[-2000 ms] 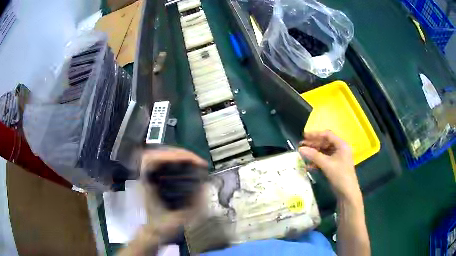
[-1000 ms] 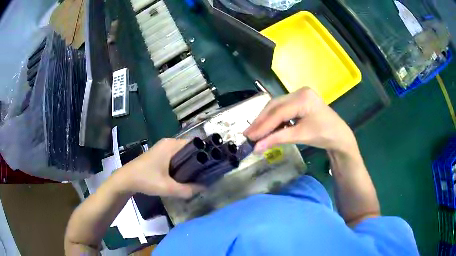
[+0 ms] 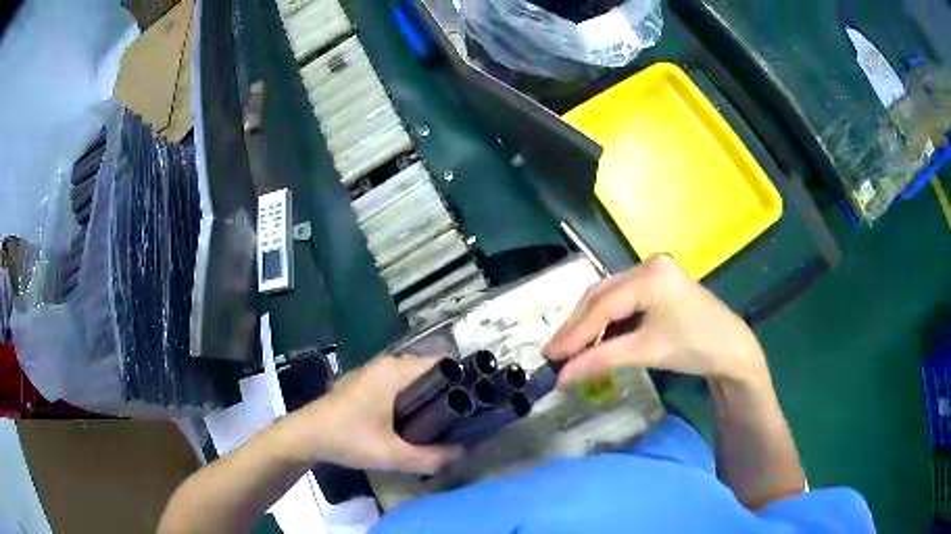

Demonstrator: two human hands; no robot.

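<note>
My left hand [image 3: 365, 417] is wrapped around a bunch of several dark tubes [image 3: 433, 402], their open ends facing up and to the right. My right hand [image 3: 652, 323] is at the right side of the bunch, with thumb and fingertips closed on the end of one dark tube [image 3: 540, 382]. Whether a small ring is between the fingertips cannot be told. Both hands are above the worn off-white machine cover [image 3: 521, 313], whose yellow sticker is partly hidden by the right hand.
The slat conveyor [image 3: 360, 120] runs away between dark side guards. A yellow tray [image 3: 688, 172] and a clear bag [image 3: 563, 37] lie at right. The tube bag [image 3: 125, 271] stands left, with a white keypad [image 3: 274, 240] beside the guard. Paper [image 3: 250, 412] lies lower left.
My left hand has come into clear view with the tubes, and my right hand has moved from near the tray to the bunch. The camera view has also shifted.
</note>
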